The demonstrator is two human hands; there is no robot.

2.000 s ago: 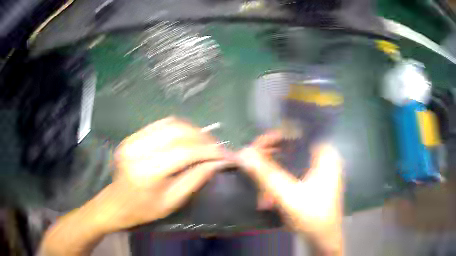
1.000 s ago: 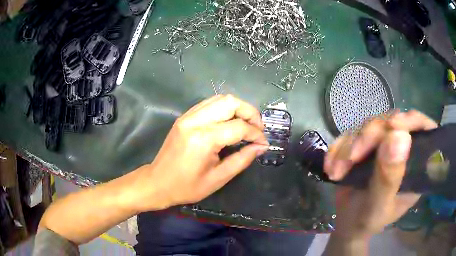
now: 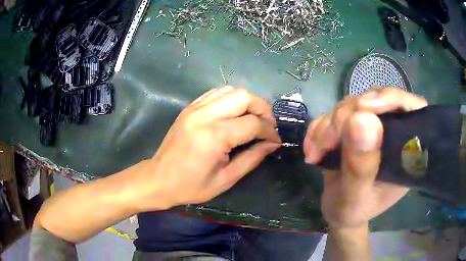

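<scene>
A black plastic housing (image 3: 290, 113) with silvery bars lies on the green mat between my hands, its lower part dark. My left hand (image 3: 219, 145) is bare and pinches a thin silver metal pin (image 3: 289, 145) at the housing's lower part. My right hand (image 3: 360, 148) is closed around a thick black electric screwdriver (image 3: 434, 150) with a pale round sticker. The screwdriver lies nearly level, and its front end is hidden by my fingers. A small white scrap (image 3: 292, 96) lies just above the housing.
A heap of black housings (image 3: 84, 56) lies at the left beside a long white strip (image 3: 132, 35). A loose heap of silver pins (image 3: 281, 20) is at top centre. A round perforated tray (image 3: 377, 75) stands behind my right hand. A dark part (image 3: 392, 29) lies upper right.
My right hand and the screwdriver have moved left, closer to my left hand, and now hide the second dark part beside the housing. My left hand stays pinched at the housing. The view has shifted slightly.
</scene>
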